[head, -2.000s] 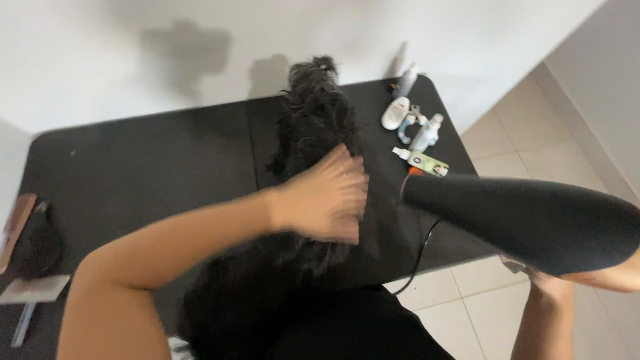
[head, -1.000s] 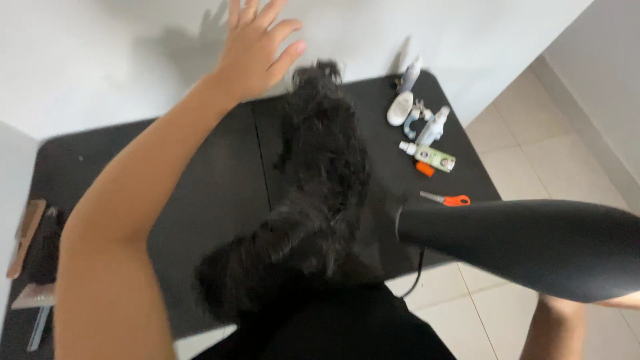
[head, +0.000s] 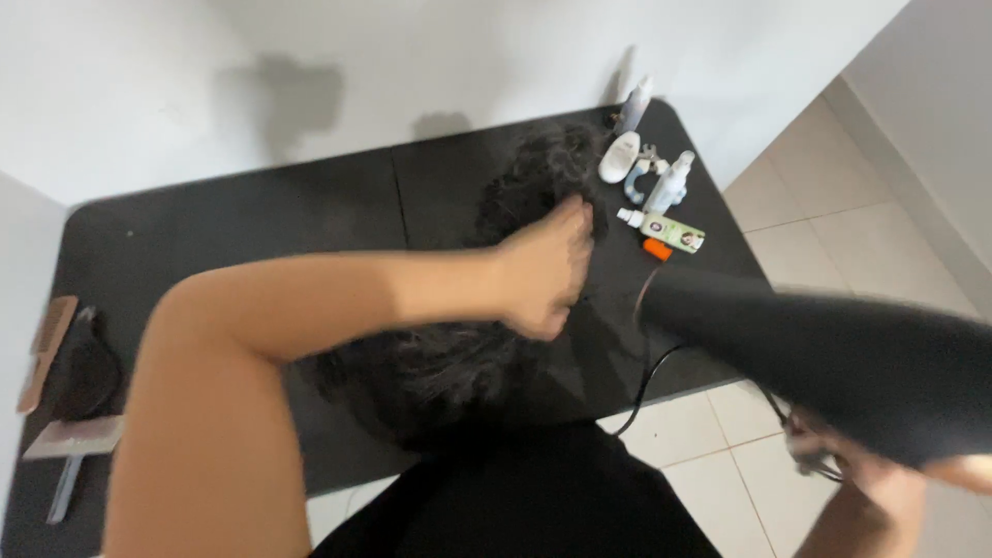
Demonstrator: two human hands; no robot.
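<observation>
A dog with curly black fur (head: 457,372) is on the black table, its body by my black clothing and one end reaching toward the wall. My left hand (head: 546,267) lies over the fur, blurred, its fingers pointing right; whether it grips any fur cannot be told. At the right, my right hand (head: 868,457) holds a black hair dryer (head: 806,341) by its lower part. The dryer's nozzle points left toward the dog, a short way from my left hand. Its black cord (head: 647,387) hangs over the table's near edge.
Several bottles, including a green spray bottle (head: 673,232), stand or lie at the back right, near an orange object (head: 657,249). At the left are a comb (head: 48,353), a dark brush (head: 87,368) and a slicker brush (head: 74,438). A wall (head: 465,62) borders the table (head: 232,225).
My left hand has come down from near the wall onto the fur. The dog's far end has shifted right toward the bottles. The orange-handled scissors, seen earlier beside the nozzle, are now hidden.
</observation>
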